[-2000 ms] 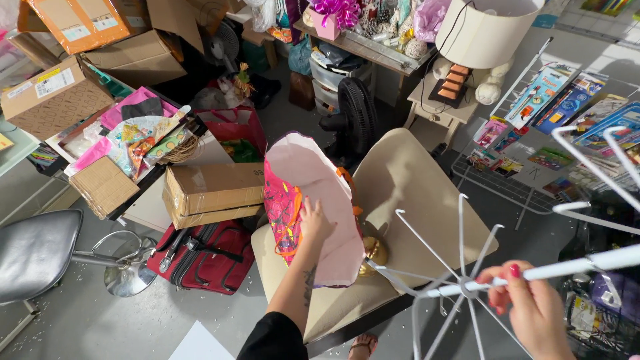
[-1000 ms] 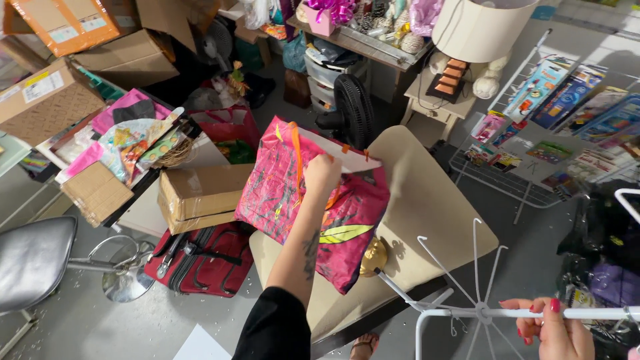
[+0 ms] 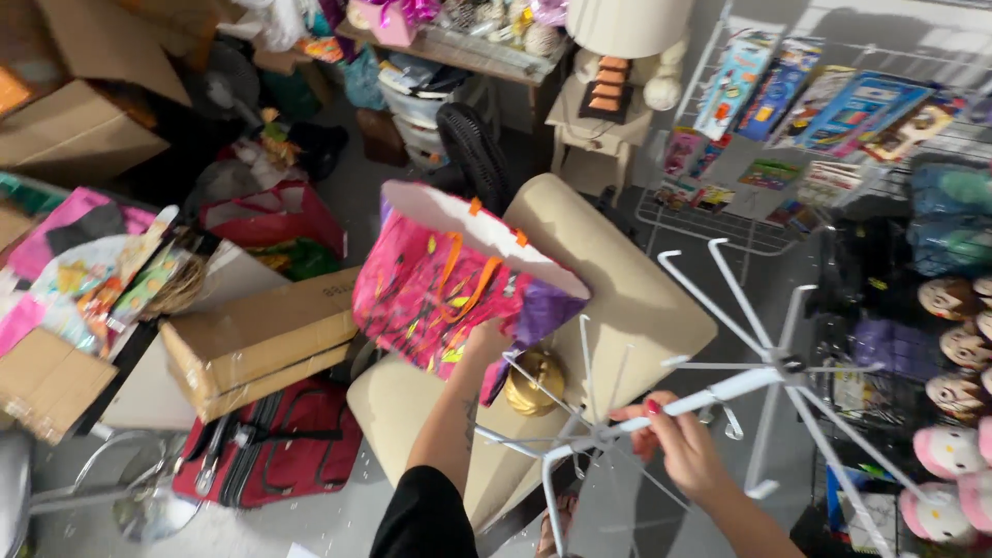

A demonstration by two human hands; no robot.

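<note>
A pink and purple reusable shopping bag with orange handles and a white inside stands open-mouthed on a cream upholstered chair. My left hand is at the bag's lower front; its fingers are blurred, so its grip is unclear. Beside the bag, on the seat, is a ribbed gold object. At the right, the fingers of my right hand are closed round the white metal pole of a display rack, whose hooked arms spread out on both sides of the hand.
A long cardboard box and a red suitcase lie left of the chair. Behind are a small side table with a lamp and a wire rack of packaged goods. Plush toys fill the right edge.
The bag's mouth has tipped back and opened upward, and my left hand has moved from its top to its lower front. My right hand stays on the rack's pole. The view has shifted closer.
</note>
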